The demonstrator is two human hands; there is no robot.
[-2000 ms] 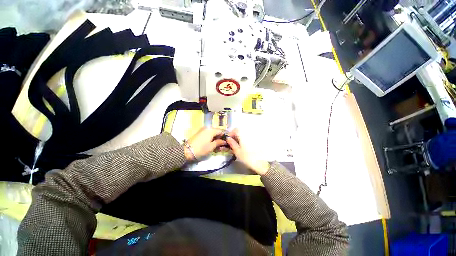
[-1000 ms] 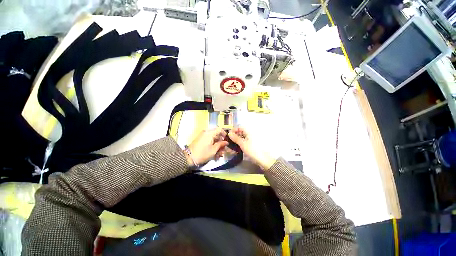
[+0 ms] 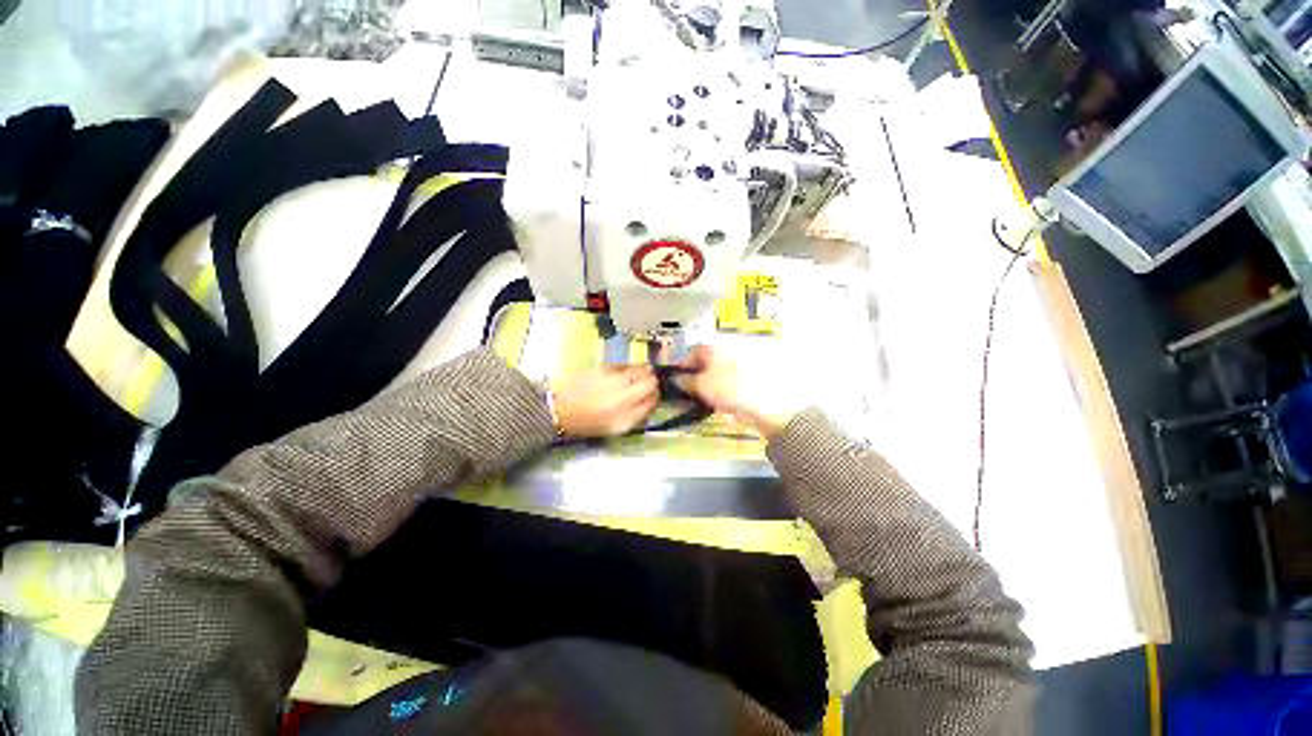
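Observation:
A black fabric band (image 3: 676, 413) lies at the needle area, under the white sewing machine head (image 3: 669, 201) with its round red logo. My left hand (image 3: 607, 400) holds the band from the left, fingertips just below the presser foot. My right hand (image 3: 720, 388) holds it from the right, its fingertips close to the left ones. The held ends are small and partly hidden by my fingers. A wide stack of black pieces (image 3: 576, 590) lies along the front edge, beneath my forearms.
More black bands (image 3: 345, 316) fan out on the table at left, beside tied black bundles (image 3: 51, 302). A yellow attachment (image 3: 750, 305) sits right of the needle. A control screen (image 3: 1183, 158) stands at right, and a thin cable (image 3: 984, 417) crosses the table.
Both hands have moved slightly up toward the needle with the band. The band's loop has drawn in from the front, showing more of the shiny bed edge.

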